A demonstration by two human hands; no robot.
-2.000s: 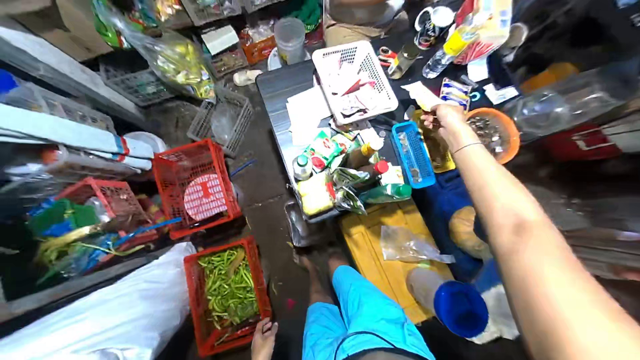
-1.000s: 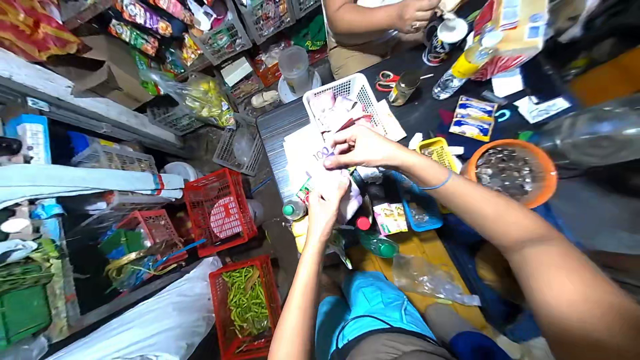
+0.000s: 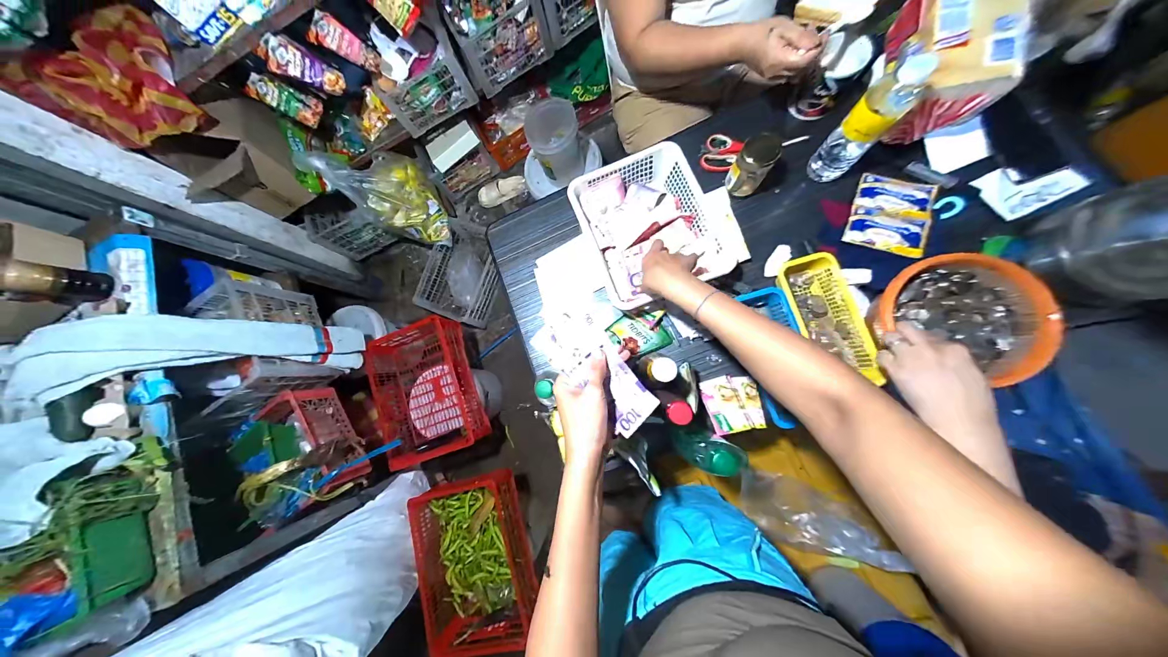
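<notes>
My left hand (image 3: 584, 406) holds purple banknotes (image 3: 631, 399) above the near left corner of the dark table (image 3: 529, 237). My right hand (image 3: 669, 271) reaches into a white plastic basket (image 3: 577, 205) that contains banknotes, its fingertips on the notes; whether it grips one cannot be told. Green-capped and red-capped bottles and small sachets (image 3: 733, 404) stand or lie near my left hand. A blue basket (image 3: 778, 415) and a yellow basket (image 3: 862, 351) holding coins are right of my right wrist. Another person's hand (image 3: 940, 383) is at the orange bowl (image 3: 1049, 319) of coins.
Across the table another person's hand (image 3: 787, 47) is near a can. Red scissors (image 3: 721, 152), a glass jar (image 3: 754, 164), a water bottle (image 3: 867, 114) and blue-yellow sachets (image 3: 887, 216) lie or stand on the tabletop. A red crate of green chili peppers (image 3: 474, 538) stands on the floor.
My hands were together at a banknote a second ago; now they are apart, the right one in the white basket. A person's hand has appeared at the orange bowl.
</notes>
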